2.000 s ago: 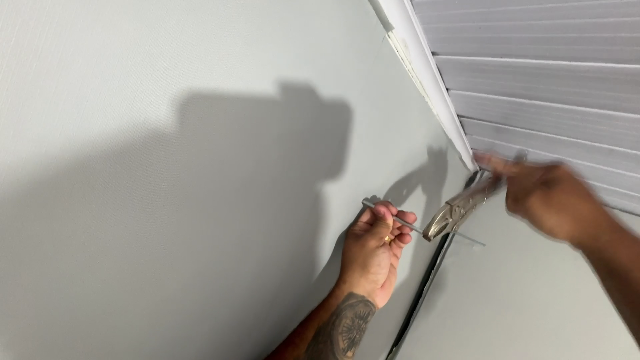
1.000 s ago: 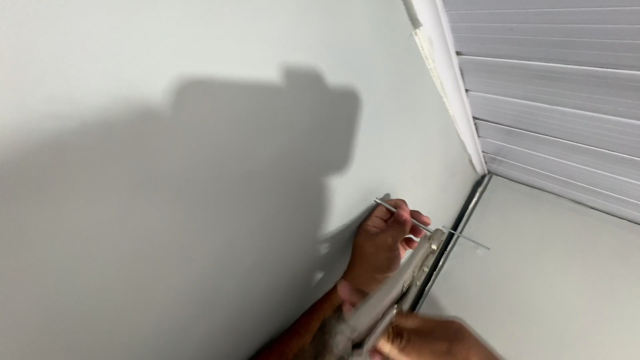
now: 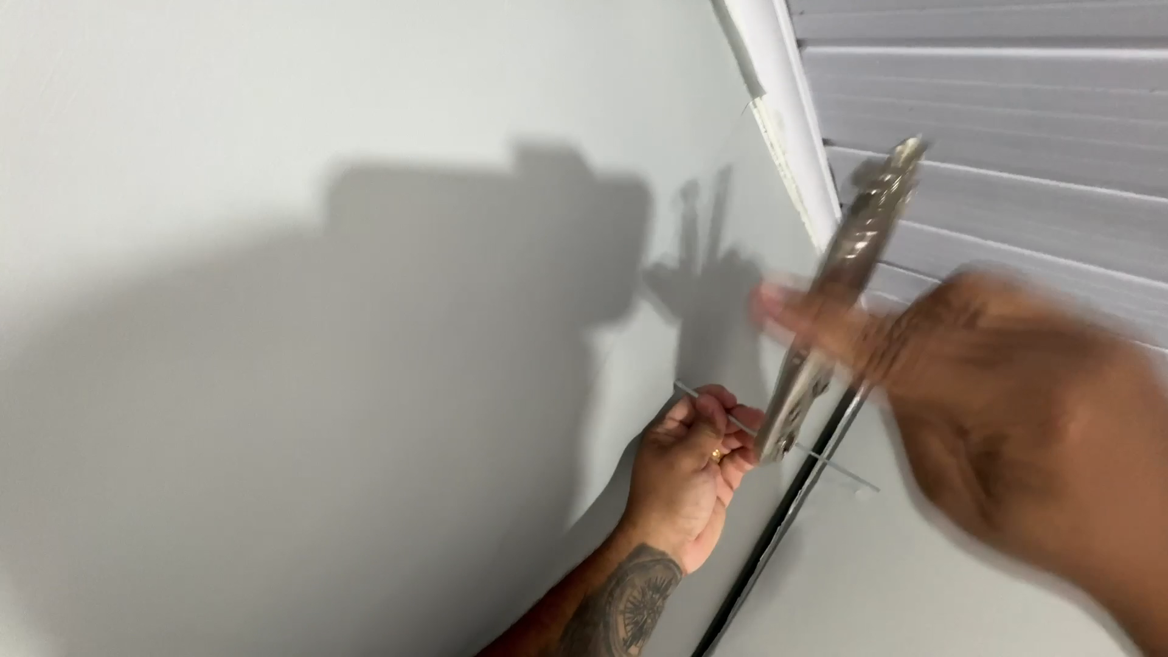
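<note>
My left hand (image 3: pixel 684 465) pinches a thin metal rod (image 3: pixel 841 468) near its left end, close to the wall corner. The rod runs to the right and slopes down across a dark strip. Metal locking pliers (image 3: pixel 849 237) stand steeply tilted, their lower end at the rod just right of my left fingertips. Around the middle of the pliers is my right hand (image 3: pixel 985 392), blurred, with the thumb reaching across them. Whether the lower end of the pliers is clamped on the rod cannot be told.
A grey wall (image 3: pixel 411 411) with my shadow on it fills the left side. The dark strip (image 3: pixel 776 529) runs down the corner. White trim (image 3: pixel 803 119) edges a slatted white ceiling (image 3: pixel 1004 100) at the upper right, close to the pliers' upper end.
One second ago the pliers pointed downward from the rod with my right hand low in view; now they point up and my right hand is higher. My left hand still holds the rod.
</note>
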